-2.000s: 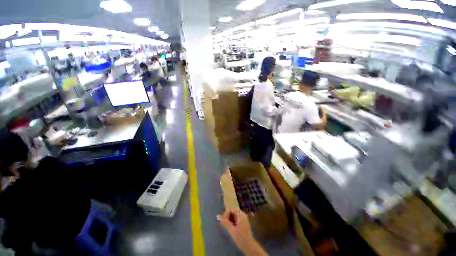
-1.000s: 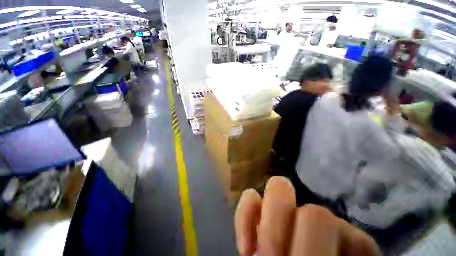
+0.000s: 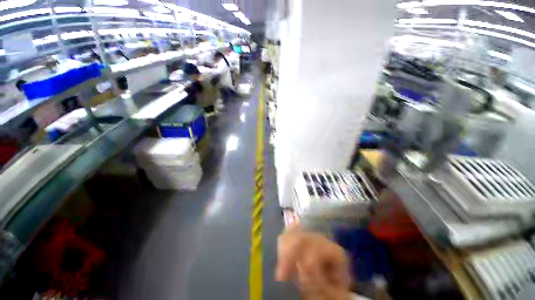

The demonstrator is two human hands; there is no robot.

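Note:
One hand [image 3: 314,263] shows at the lower middle, blurred, with its fingers curled. It appears to be my right hand, coming in from the bottom edge. I cannot tell whether it holds anything. My left hand is not in view. Beyond the hand, a white tray stack [image 3: 337,190] with rows of dark items on top stands at the foot of a white pillar.
A floor aisle [image 3: 193,234] with a yellow line [image 3: 257,234] runs ahead. Left are a long green-topped bench [image 3: 70,176], stacked white boxes [image 3: 170,164], a blue bin [image 3: 185,124] and seated people. Right are a white pillar [image 3: 334,82] and a bench with slotted white trays [image 3: 493,181].
The view has moved forward along the aisle. The cardboard boxes and nearby people on the right have left view. The pillar is now close. The hand looks smaller and lower than one second ago.

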